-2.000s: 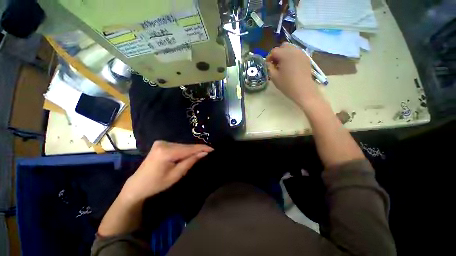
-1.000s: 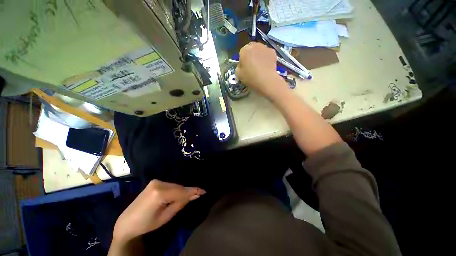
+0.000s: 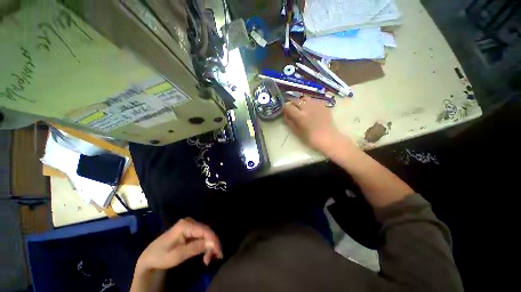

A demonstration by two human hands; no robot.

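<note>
The black garment piece (image 3: 171,177) with pale scroll embroidery lies under the sewing machine head (image 3: 114,85) and hangs toward the lap. My right hand (image 3: 308,120) is on the table just right of the small round tin (image 3: 267,100), fingers curled near the thread snips (image 3: 311,97); whether it holds anything is hidden. My left hand (image 3: 191,245) is over the dark cloth near the lap, fingers loosely curled and apart, with nothing visible in it. The bright metal bed cover (image 3: 245,131) lies between cloth and tin.
Pens (image 3: 323,74) and a bobbin (image 3: 289,70) lie behind my right hand, with papers (image 3: 348,43) farther back. A smartphone (image 3: 101,169) lies on papers at left. A blue bin (image 3: 51,245) with dark embroidered pieces stands at lower left. The table's front edge runs below my right forearm.
My right hand has moved from over the tin's far side toward the table front, uncovering pens and the bobbin. My left hand has moved lower and its fingers have loosened. The view has shifted.
</note>
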